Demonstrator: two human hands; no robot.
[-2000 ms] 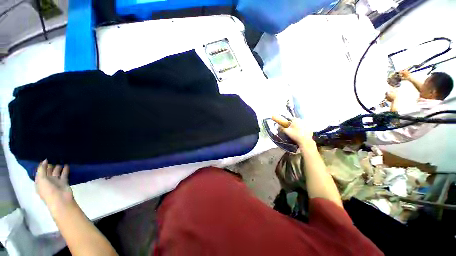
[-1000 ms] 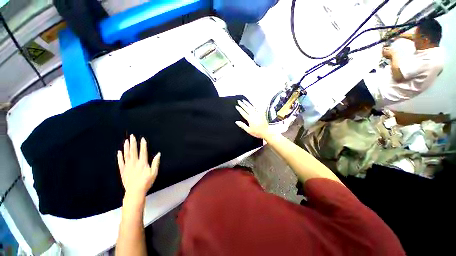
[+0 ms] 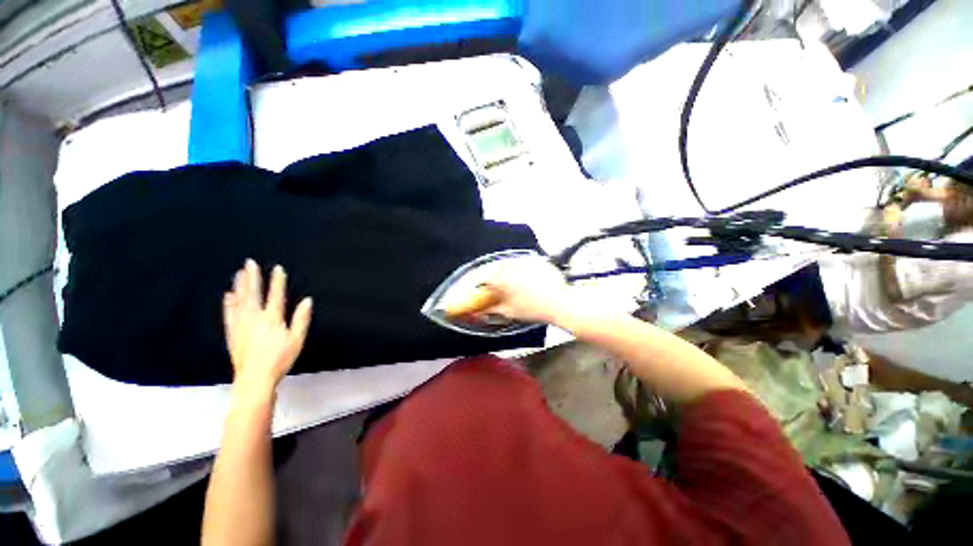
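The black garment [image 3: 352, 240] lies spread over the padded arm, which it hides, on the white ironing table [image 3: 363, 96]. My left hand [image 3: 261, 331] lies flat on the garment near its front edge, fingers apart, holding nothing. My right hand [image 3: 531, 290] grips the tan handle of the steam iron [image 3: 453, 303]. The iron is on the right end of the garment, its tip pointing left. The black hose and cable [image 3: 736, 226] run from the iron to the right.
Blue swing-arm bars [image 3: 222, 96] stand behind the garment. A silver-framed inset [image 3: 492, 139] is in the table top. Another white table [image 3: 736, 128] is at the right. A person [image 3: 907, 267] is at the far right edge, beside heaps of olive-khaki cloth [image 3: 784, 389].
The right hand has taken hold of the iron and brought it left onto the garment. The garment now covers the blue pad edge seen earliest. My left hand has moved slightly left since one second ago.
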